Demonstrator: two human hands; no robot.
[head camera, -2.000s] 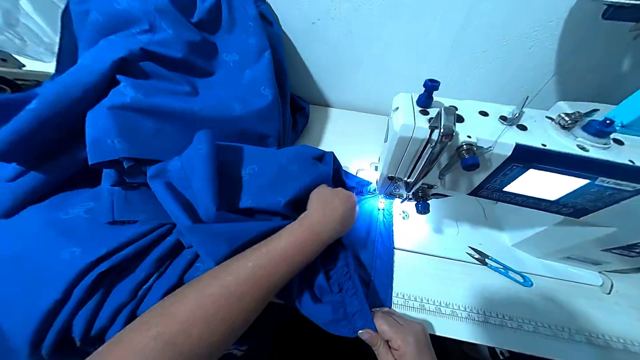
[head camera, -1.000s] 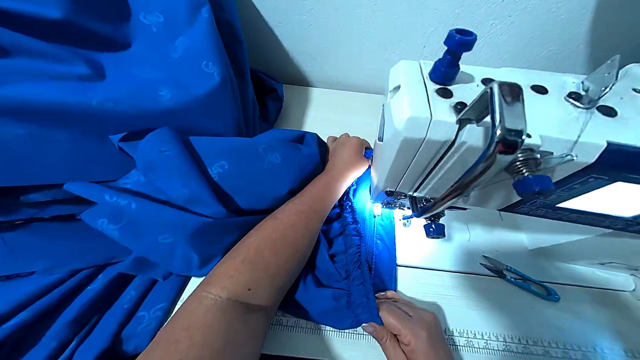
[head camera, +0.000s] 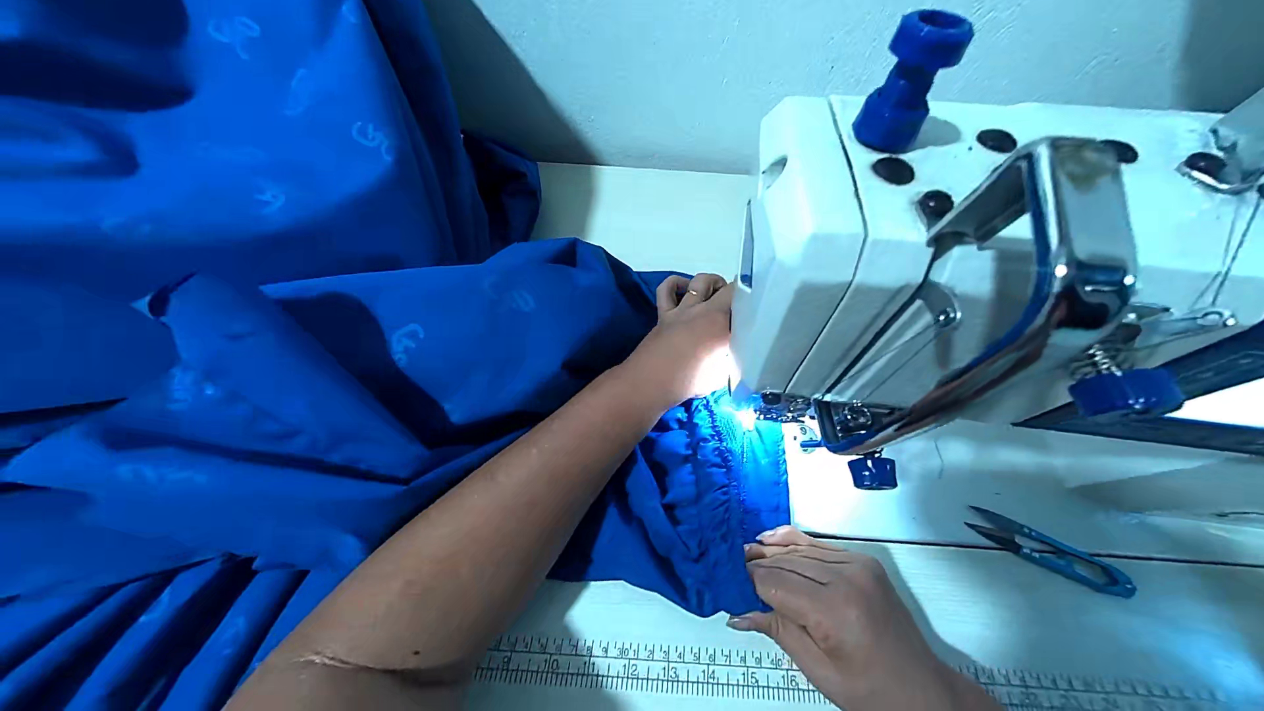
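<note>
Blue printed fabric (head camera: 375, 375) covers the left side, and its gathered edge with a flat band (head camera: 765, 474) runs under the lit needle area of a white sewing machine (head camera: 810, 247). Behind the needle, beside the machine head, my left hand (head camera: 696, 331) lies on the fabric; its fingers are curled and partly hidden by the machine. At the front corner of the band, my right hand (head camera: 825, 597) pinches the fabric between thumb and fingers.
Blue-handled thread snips (head camera: 1057, 553) lie on the white table right of my right hand. A measuring scale (head camera: 632, 671) runs along the table's front. A wall (head camera: 632, 79) stands behind the machine. A blue tension knob (head camera: 1126, 393) juts from the machine's front.
My left hand has moved from in front of the needle to behind it, beside the machine head. My right hand still holds the front corner of the fabric. The view has come closer.
</note>
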